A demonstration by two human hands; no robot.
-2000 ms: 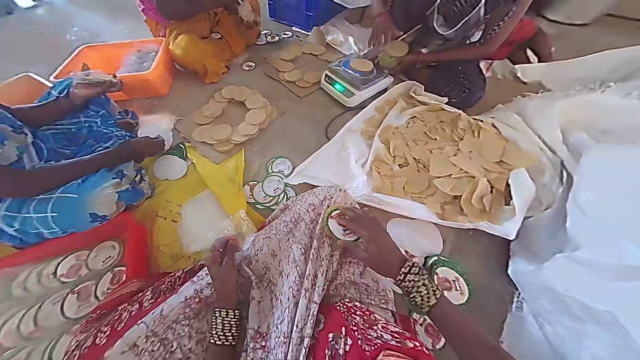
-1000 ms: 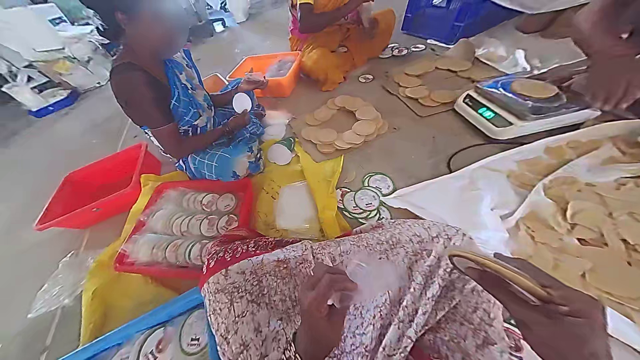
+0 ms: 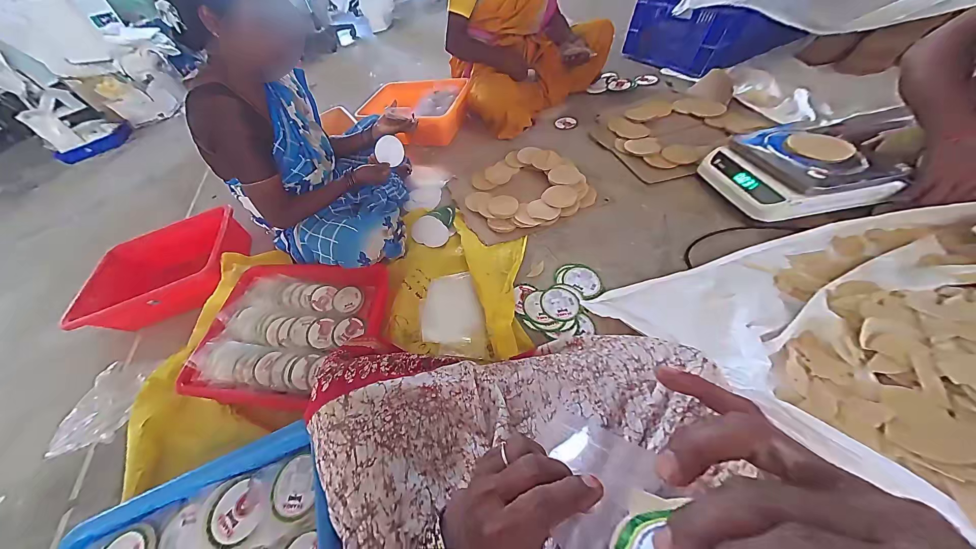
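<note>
My left hand (image 3: pixel 526 492) pinches the edge of a clear plastic bag (image 3: pixel 598 457) above the patterned cloth on my lap (image 3: pixel 412 435). At the bag's other side my right hand (image 3: pixel 778 465) has its fingers around a round green-edged label (image 3: pixel 642 528), with something pale beige at it, partly hidden by the fingers; its index finger is stretched out. Round printed labels (image 3: pixel 560 303) lie in a loose pile on the floor beyond my lap. To the right, many thin beige discs (image 3: pixel 877 366) are heaped on a white sheet (image 3: pixel 686 305).
Filled packets stand in a red tray (image 3: pixel 381 297) and a blue crate (image 3: pixel 191 482) at left. Behind is another red tray (image 3: pixel 152 282). A digital scale (image 3: pixel 762 187) bears a disc stack. Co-workers sit ahead and at right; disc rings (image 3: pixel 560 197) lie on cardboard.
The view has swung left since the oldest frame. The right hand, which held a beige disc stack one second ago, is now at the bag with a green-edged label.
</note>
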